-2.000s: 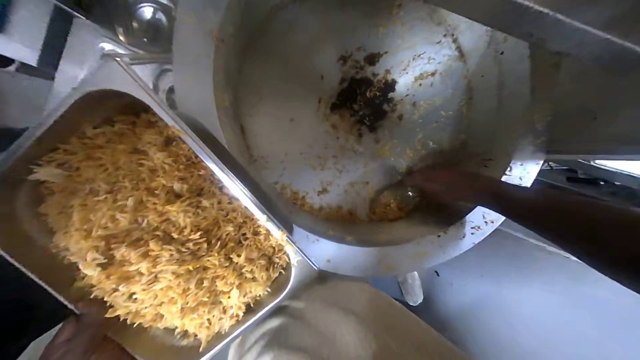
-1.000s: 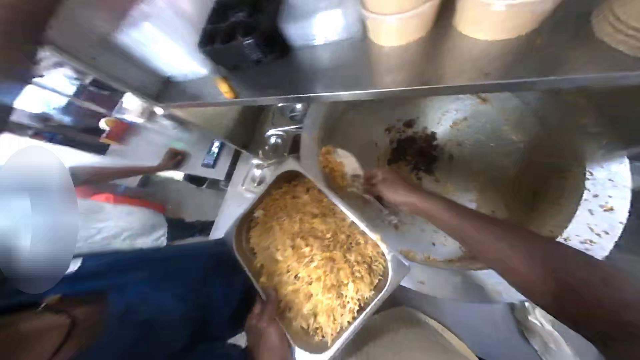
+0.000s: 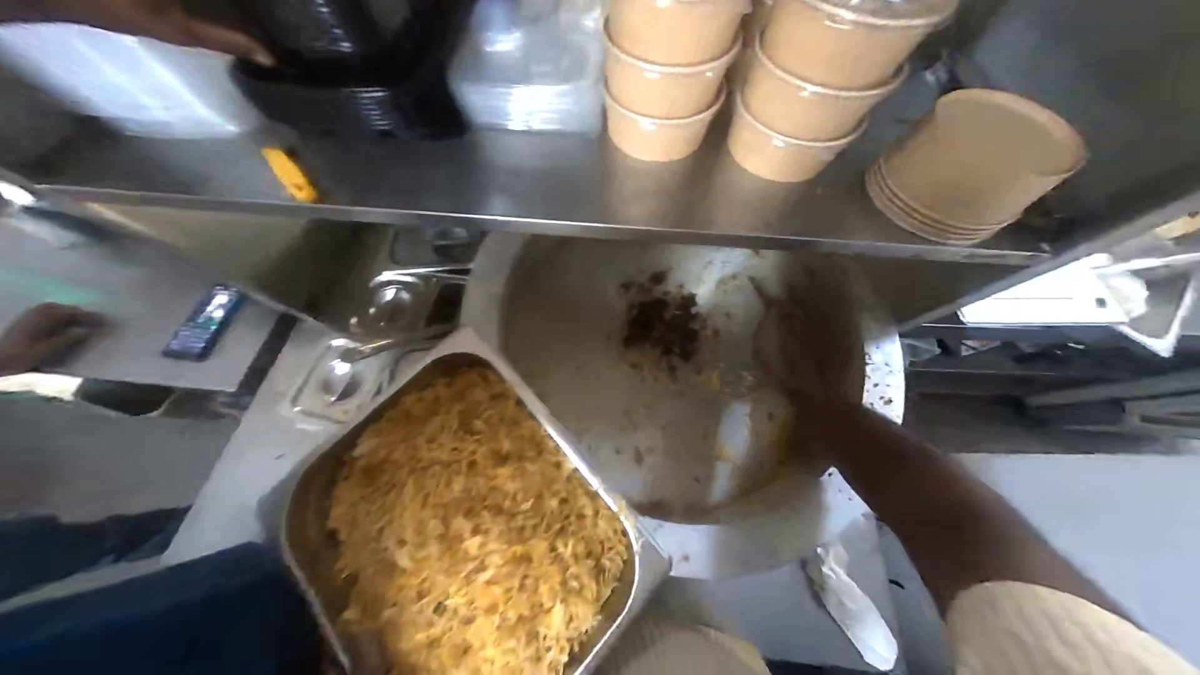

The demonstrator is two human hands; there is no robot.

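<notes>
A deep rectangular steel food pan (image 3: 572, 455), filled with orange-yellow rice (image 3: 478, 534), is tilted at the left rim of a large round metal pot (image 3: 600, 412). At the pan's lower left edge, my left hand (image 3: 366, 647) grips it, mostly cut off and dark. Inside the pot my right hand (image 3: 806, 347) is near the right wall, blurred by motion. Just below it is a pale, shiny, dish-like utensil (image 3: 736, 441), which it seems to hold; the grip is unclear. A dark brown patch of residue (image 3: 664, 323) and scattered grains lie on the pot's inner surface.
A steel shelf (image 3: 525, 192) crosses above the pot, with stacked paper tubs (image 3: 670, 80), nested paper cups (image 3: 975, 164), black containers (image 3: 375, 94) and a yellow object (image 3: 291, 175). Small metal pans (image 3: 342, 380) sit left. Another person's hand (image 3: 56, 328) is near a phone (image 3: 203, 323).
My right hand has moved from the pot's left side, where it held a small dish with rice, to the right side. The view has swung, bringing more of the shelf into sight.
</notes>
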